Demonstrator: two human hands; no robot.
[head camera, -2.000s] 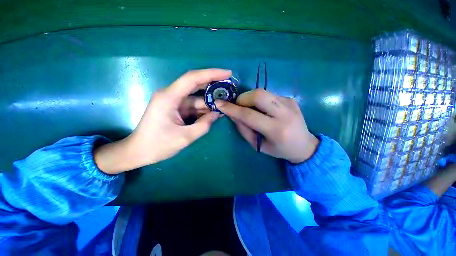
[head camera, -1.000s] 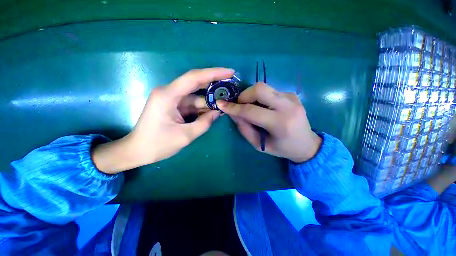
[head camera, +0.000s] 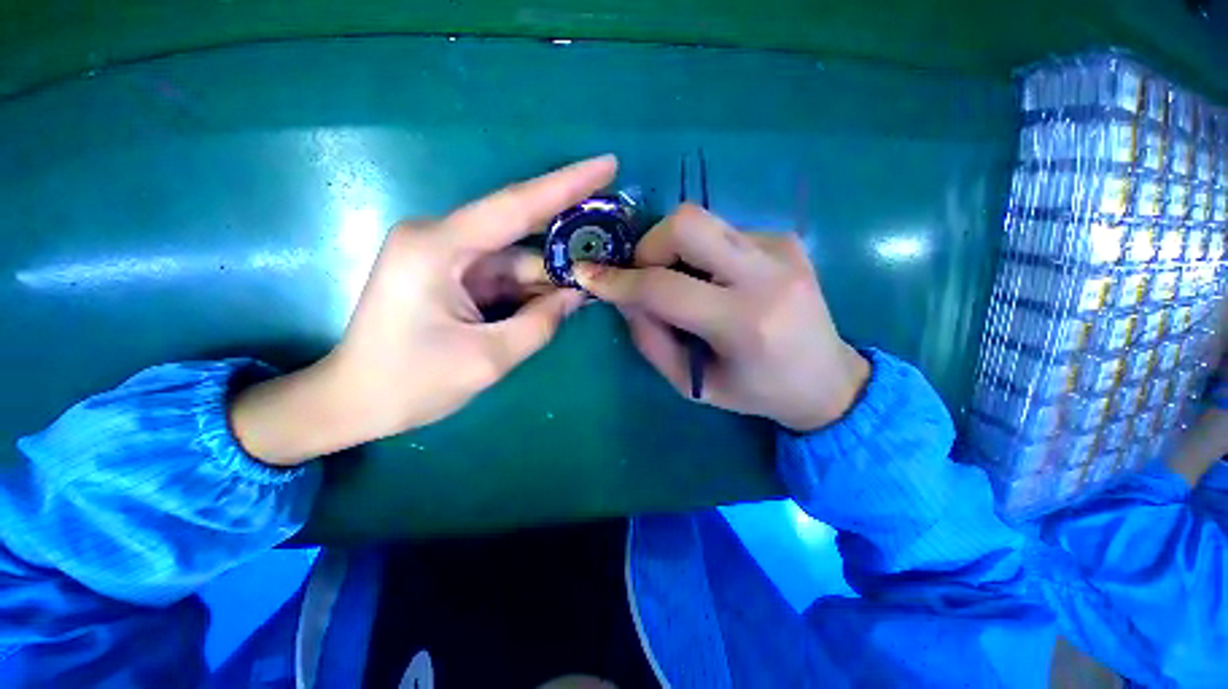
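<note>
A round dark watch case assembly (head camera: 590, 245) with a shiny rim and a pale centre is held above the green bench. My left hand (head camera: 438, 296) holds it at its left and lower edge, with the index finger raised off its top. My right hand (head camera: 738, 310) touches its lower right part with thumb and fingertip. Slim black tweezers (head camera: 694, 179) are tucked in my right hand, two prongs pointing away from me, the rear end showing below the palm. A small pale tab or film (head camera: 628, 198) shows at the case's upper right edge. The fingers hide its lower edge.
A tall stack of clear blister trays (head camera: 1111, 269) with white and yellow-gold pieces stands at the right. The glossy green bench (head camera: 175, 189) lies under my hands, with a darker green strip (head camera: 404, 20) beyond it. Another person's blue sleeve (head camera: 1145, 552) is at the lower right.
My left index finger has lifted off the case's upper edge. The case and both hands sit slightly higher in the picture. My right hand still touches the case.
</note>
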